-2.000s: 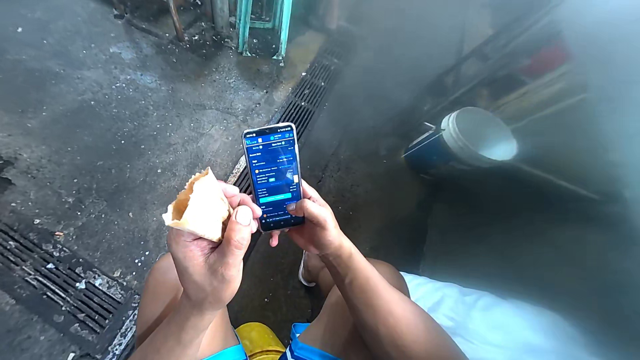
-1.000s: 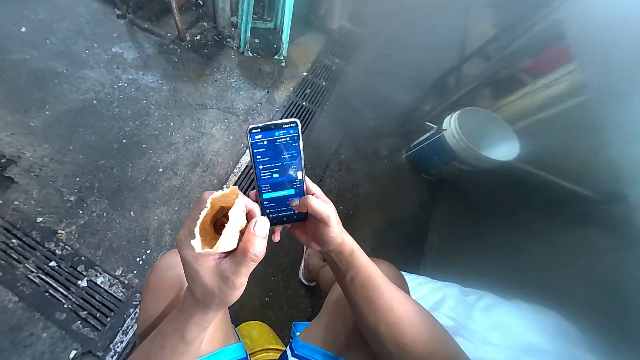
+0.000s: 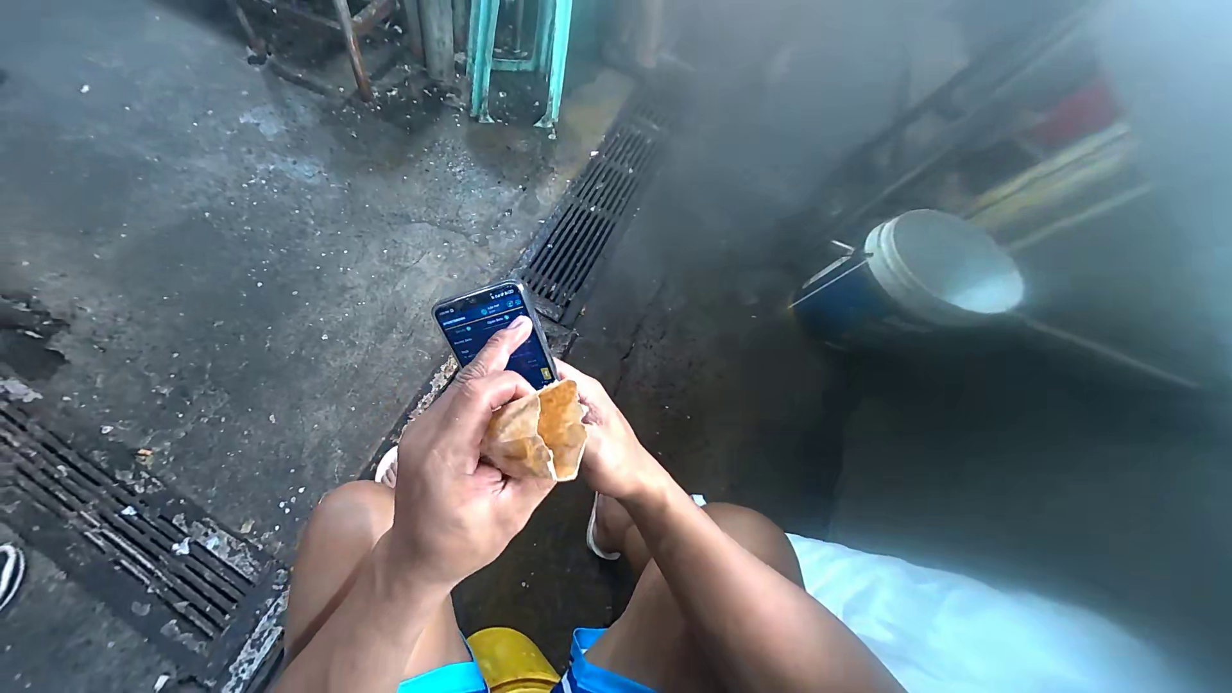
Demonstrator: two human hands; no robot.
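Observation:
A smartphone (image 3: 493, 332) with a lit dark blue screen tilts up in front of my knees. My right hand (image 3: 611, 438) holds it from the right and below, with the fingers partly hidden behind my left hand. In my left hand (image 3: 472, 462) is an open-ended piece of thin, pale brown wrapping or flatbread (image 3: 539, 433); which of the two cannot be told. The index finger of that hand is extended over the upper right part of the screen. The lower part of the phone is covered by my left hand and the brown piece.
A blue and white plastic bucket (image 3: 876, 289) lies tilted at the right, amid haze. Metal drain grates cross the wet concrete floor (image 3: 241, 241). Green stool legs (image 3: 553, 67) stand at the top. White cloth or sheeting (image 3: 924, 616) is by my right leg, and something yellow (image 3: 510, 659) is between my thighs.
My left hand has moved right, from beside the phone to over it, and its index finger is now at the screen. The phone has tilted to the left.

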